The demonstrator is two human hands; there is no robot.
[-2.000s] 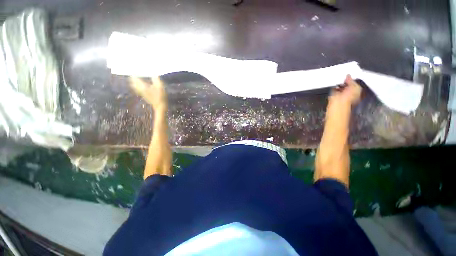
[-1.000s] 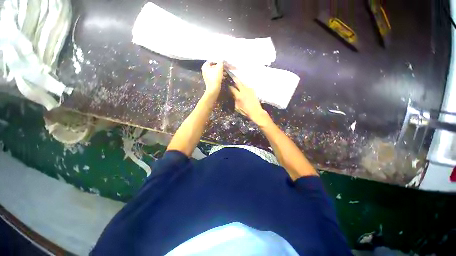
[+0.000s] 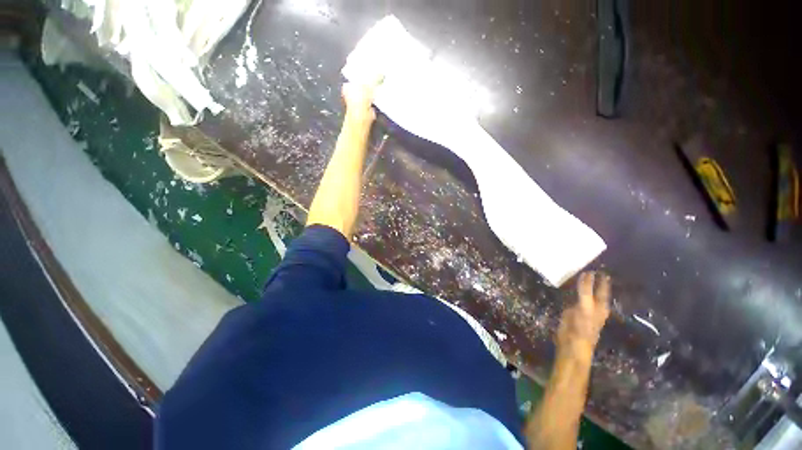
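A long white stack of cut panels (image 3: 492, 158) with a wavy front edge lies diagonally on the dark tabletop, from upper left to lower right. My left hand (image 3: 361, 91) is at its upper left end, with the fingers at the edge of the fabric; overexposure hides whether they grip it. My right hand (image 3: 587, 308) is just off the lower right end, fingers apart, slightly blurred and holding nothing.
Fanned white bundles (image 3: 167, 44) lie at the upper left. An off-white tub (image 3: 195, 161) stands below the table edge. Two yellow-and-black tools (image 3: 717, 185) and a dark bar (image 3: 608, 61) lie beyond the stack. Metal parts (image 3: 774, 378) are at the lower right. Scraps litter the green floor (image 3: 211, 224).
The view has turned, so the stack now lies more diagonally. My hands have moved from together at its middle to its two ends. The overlapping piece no longer shows separately.
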